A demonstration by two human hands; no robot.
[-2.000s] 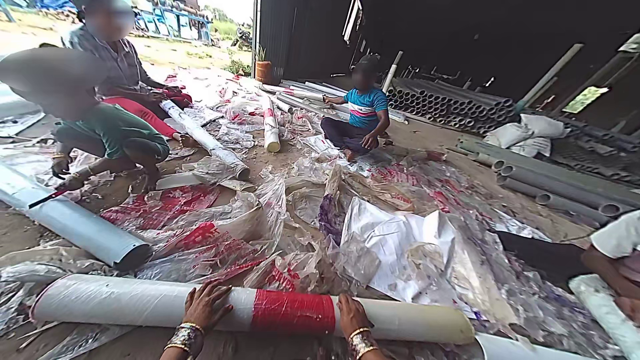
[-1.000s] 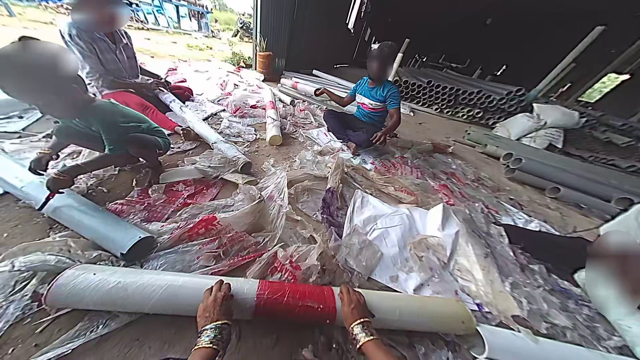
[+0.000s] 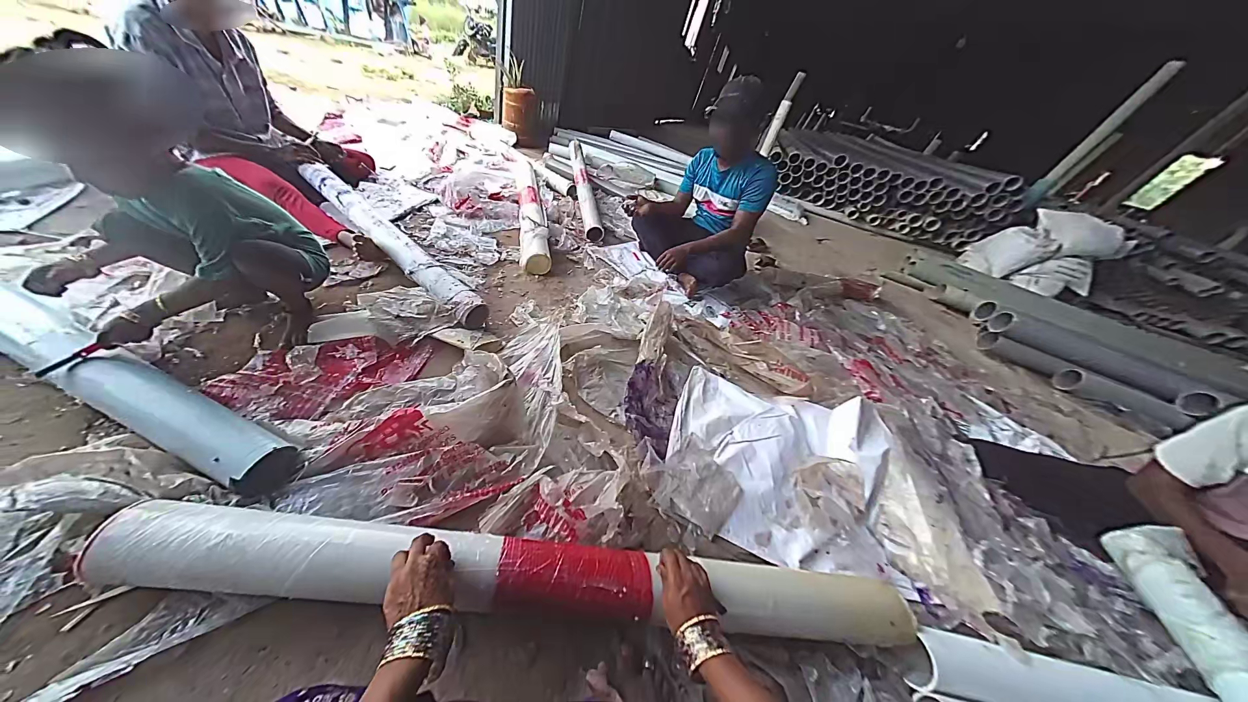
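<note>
A long pale roll [image 3: 283, 551], wrapped in clear plastic film, lies crosswise in front of me with a red band [image 3: 573, 579] around its middle. My left hand [image 3: 420, 582] rests on the roll left of the band, fingers curled over its top. At the band's right edge, my right hand [image 3: 686, 592] also lies on the roll. Neither hand's underside shows, so how firmly they hold is hidden. Metallic bangles circle both wrists. Crumpled plastic film [image 3: 556, 507] lies just beyond the roll. A white tube [image 3: 1033, 668] lies at the roll's right end.
A person [image 3: 210, 224] crouches at left by a pale tube [image 3: 175, 409]; another sits behind with a wrapped roll [image 3: 390, 244]. A person in blue [image 3: 726, 195] sits ahead. Someone's arm [image 3: 1185, 517] is at right beside a wrapped roll [image 3: 1185, 595]. Grey pipes [image 3: 897, 180] are stacked behind.
The crouching person's hands have shifted along the pale tube at left. My two hands remain on the roll, on either side of the red band.
</note>
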